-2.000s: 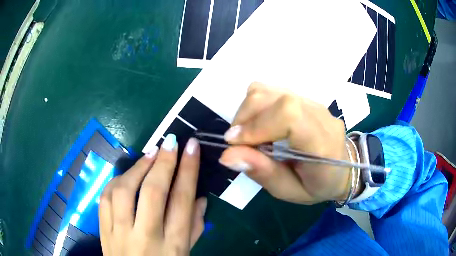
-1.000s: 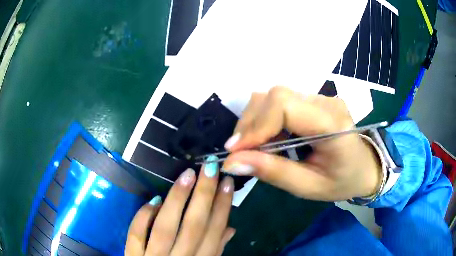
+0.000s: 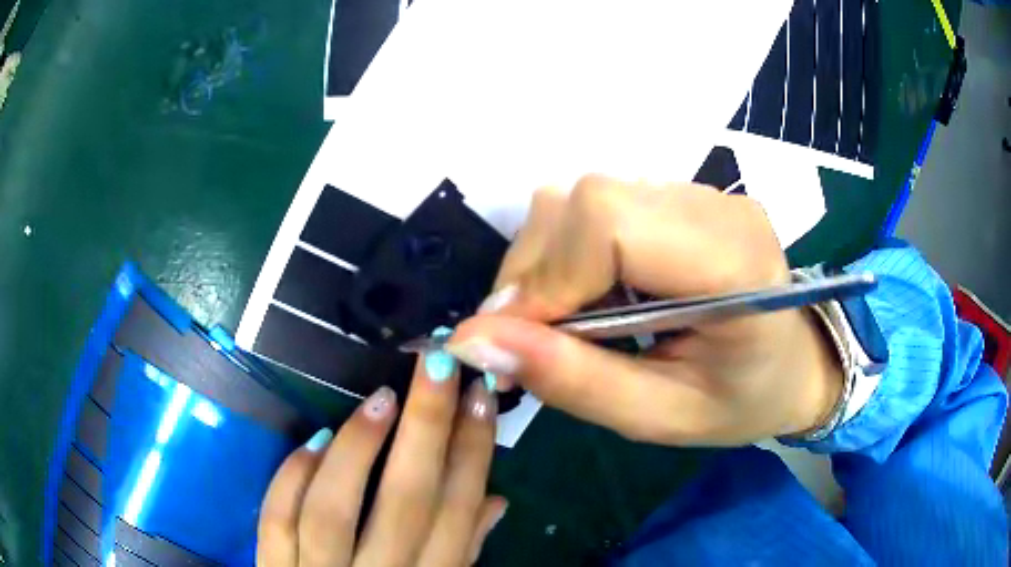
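A black camera housing (image 3: pixel 416 260) with round openings lies on the white liner sheet (image 3: pixel 532 100), over its wide black strips. My left hand (image 3: pixel 405 471) presses its fingertips on the lower edge of the housing. My right hand (image 3: pixel 654 310) holds silver tweezers (image 3: pixel 721 308) like a pen. The tweezer tip touches the housing's lower edge, beside my left fingertips. Any small adhesive piece at the tip is too small or hidden to tell. My right fingers hide the right part of the housing.
A blue-edged adhesive sheet (image 3: pixel 183 443) lies at the lower left. Spare liner sheets with black strips show at the upper left (image 3: pixel 360 50) and upper right (image 3: pixel 815 83). All lie on the dark green bench (image 3: pixel 144 166). My blue sleeve (image 3: pixel 926 343) is at the right.
The housing, hidden under my hands at first, now shows between them. My left hand has moved right and down from its first place. The tweezers are turned more edge-on. The sheets have shifted left in view.
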